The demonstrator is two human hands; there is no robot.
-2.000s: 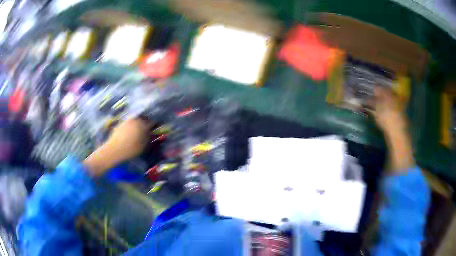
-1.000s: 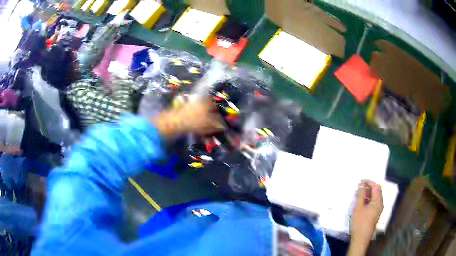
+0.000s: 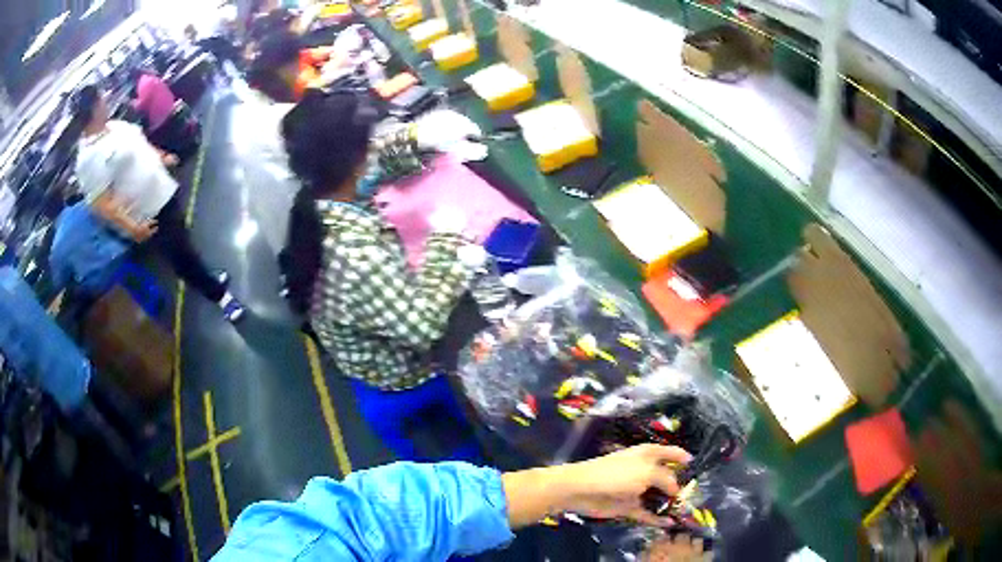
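Observation:
My left hand (image 3: 637, 483) reaches in from the bottom and is closed on a black AV cable (image 3: 712, 450) in the heap. The heap of bagged cables (image 3: 582, 368) is shiny, with red, yellow and white plugs. Part of my right hand (image 3: 677, 547) shows beside it, blurred and cut off by the bottom edge; its grip is hidden. An open gift box with a white insert (image 3: 793, 375) stands right of the heap. At the lower right, another box (image 3: 910, 525) shows silvery bagged contents, below a red card (image 3: 879, 450).
A neighbouring worker in a checked shirt (image 3: 368, 291) sits at the left, by a pink mat (image 3: 451, 203) and blue bin (image 3: 511, 242). More yellow-sided boxes (image 3: 650, 223) line the green conveyor (image 3: 758, 236). Another person (image 3: 126, 170) is in the aisle.
The view has swung left, showing more of the neighbour and aisle. My left hand is now on a black cable. My right hand has left the white inserts and is at the bottom edge.

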